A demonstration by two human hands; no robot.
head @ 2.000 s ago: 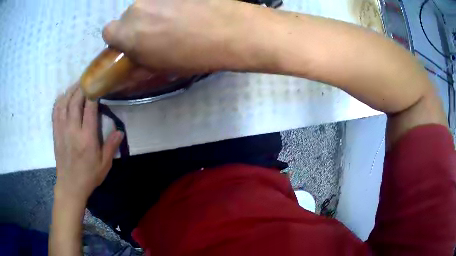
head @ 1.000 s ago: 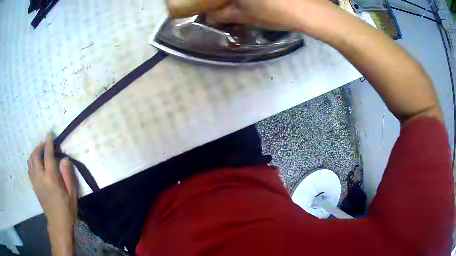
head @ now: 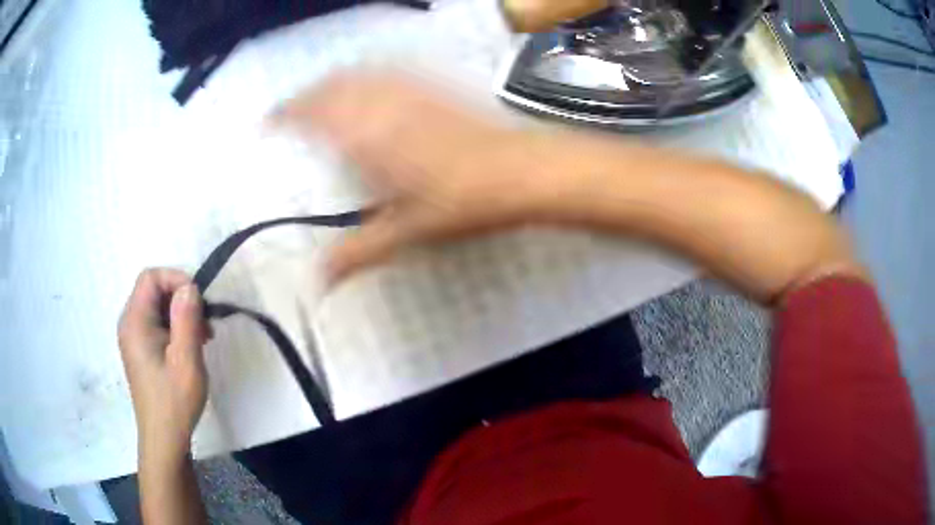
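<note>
My left hand point(head: 169, 333) is closed on the joined end of a dark fabric strip pair point(head: 269, 224) at the left of the table. One arm of the pair curves right and passes under my right hand. The other runs down to the table's front edge. My right hand point(head: 405, 174) is blurred, with fingers spread, over the middle of the table. Whether it touches the strip cannot be told. The steam iron point(head: 631, 72) stands at the back right, its orange-brown handle cut by the top edge, with no hand on it.
A dark pile of strips point(head: 231, 26) lies at the far left of the table. The iron rest point(head: 836, 72) is at the right table end, with dark cords beyond it. A round white base point(head: 736, 443) stands on the speckled floor below the front edge.
My right hand has let go of the iron and moved left over the table. The iron stands farther right. My left hand has closed on the strips' joined end, and the strips now curve.
</note>
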